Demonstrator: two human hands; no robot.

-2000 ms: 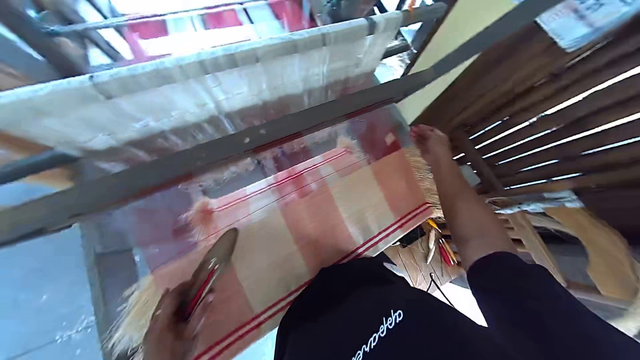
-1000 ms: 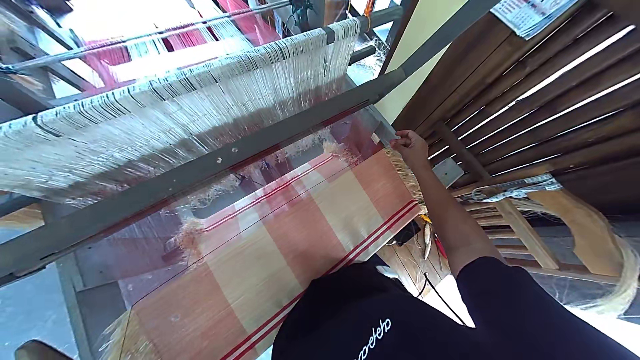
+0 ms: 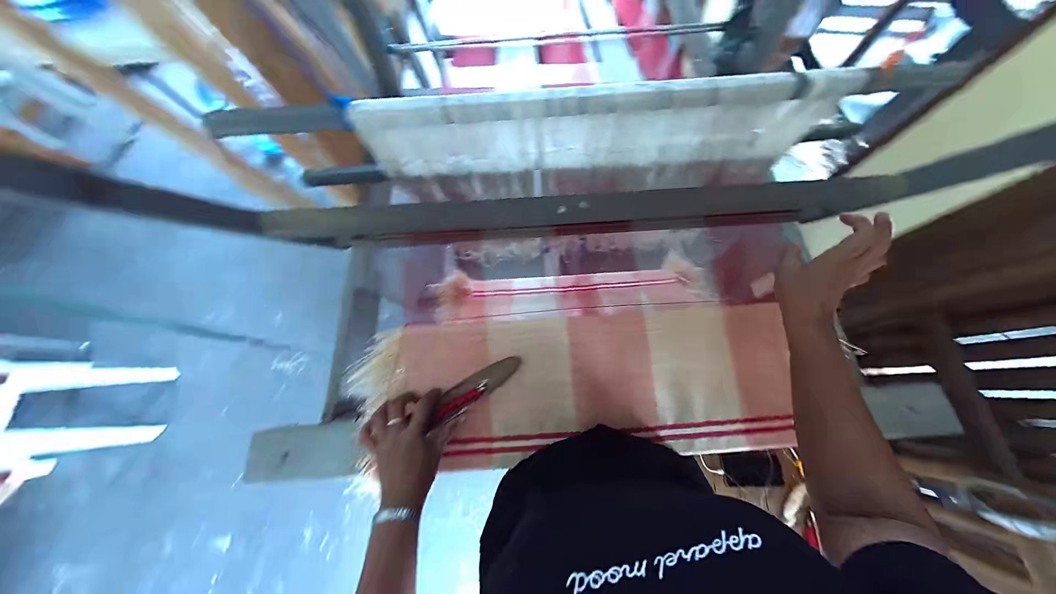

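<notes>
My left hand holds a pointed boat shuttle with red thread in it, over the left part of the woven cloth. The cloth has peach and cream stripes, red lines and a fringed left edge. My right hand is raised with fingers apart at the cloth's right edge, beside the right end of the loom's wooden beater bar. A thin dark thread crosses the cloth near its far edge. Pale heddles hang beyond the bar.
The loom's wooden front beam sticks out at the left and right of the cloth. A slatted wooden wall stands at the right. Red and white warp threads stretch at the far side. Grey floor shows at the left.
The view has turned. My left hand and the shuttle, at the lower left two seconds ago and out of view one second ago, show over the cloth again. My right hand's fingers have spread.
</notes>
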